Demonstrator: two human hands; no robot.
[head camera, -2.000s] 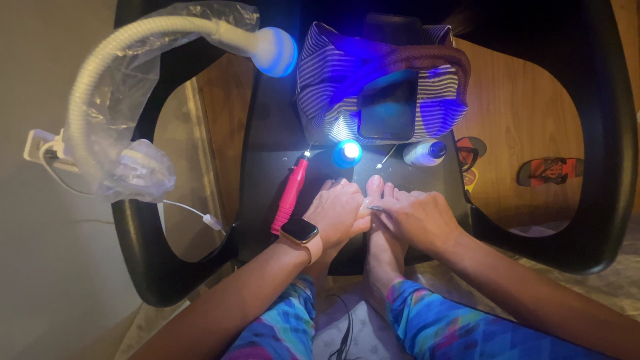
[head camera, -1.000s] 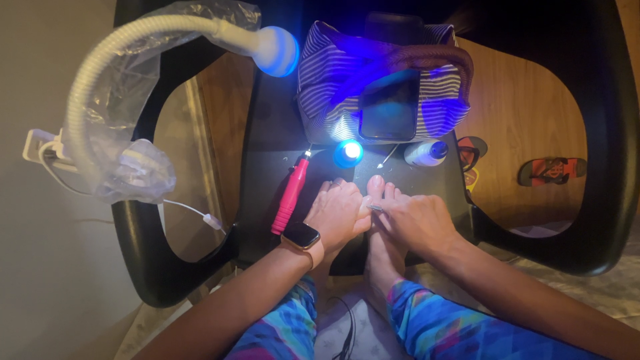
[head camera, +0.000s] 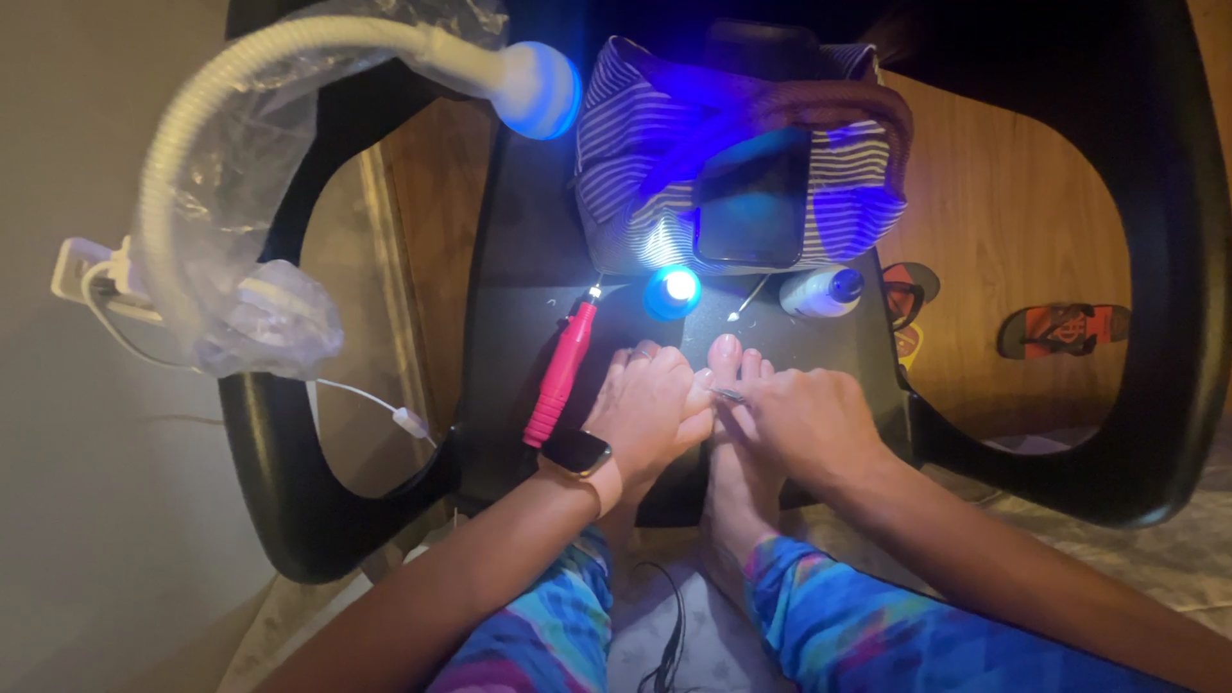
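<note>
My left hand, with a smartwatch on the wrist, lies over my left foot, its fingers around the toes. In my right hand is a small metal tool, perhaps a nipper, its tip at a toe beside my left fingers. My right foot rests between the hands, its big toe upright. A pink handpiece, like a nail drill, lies left of my left hand. Beyond the feet are a brightly lit round item, a thin white-tipped tool and a white bottle with a dark cap.
A black armchair bears these things. At its back, a striped bag has a phone leaning on it. A white gooseneck lamp, partly in clear plastic, arches from the left. Flip-flops lie on the floor at right.
</note>
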